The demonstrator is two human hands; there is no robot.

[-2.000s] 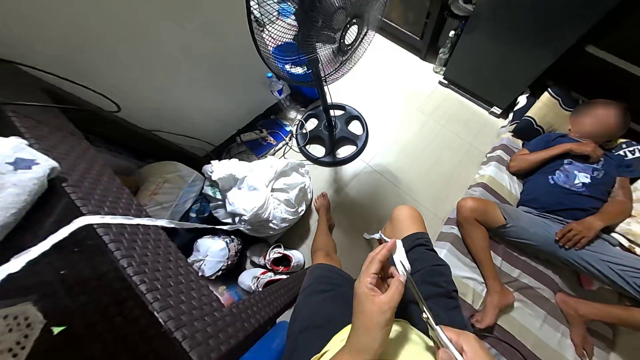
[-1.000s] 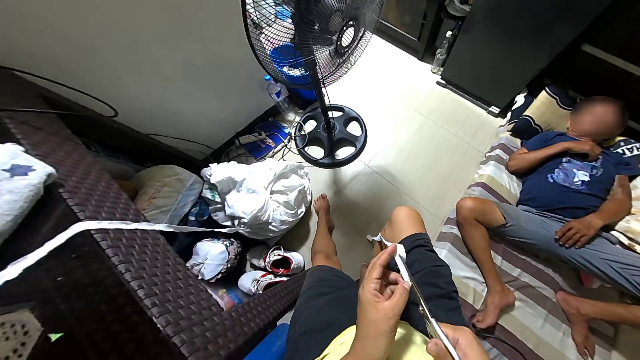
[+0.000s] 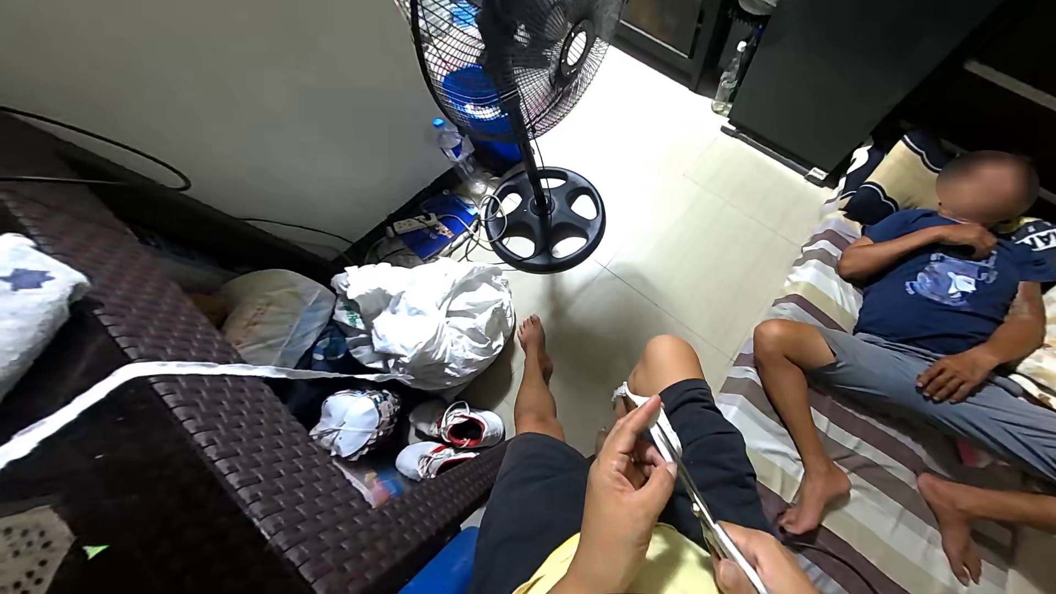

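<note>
My left hand (image 3: 627, 487) pinches a white strip of material (image 3: 652, 417) between thumb and fingers above my lap. My right hand (image 3: 759, 561), at the bottom edge, is closed around the handles of metal scissors (image 3: 701, 507). The blades point up and left and lie along the strip beside my left fingertips. One end of the strip hangs over by my knee. Another long white strip (image 3: 206, 370) lies across the woven rattan-style edge at the left and reaches toward a white plastic bag (image 3: 437, 322).
A black stand fan (image 3: 544, 219) stands ahead on the tiled floor, with cords and a power strip (image 3: 415, 223) beside it. Sneakers (image 3: 462, 429) and a wrapped bundle (image 3: 355, 422) sit behind the woven furniture edge (image 3: 247, 478). A person (image 3: 949, 272) lies on a striped mattress (image 3: 825, 412) at right.
</note>
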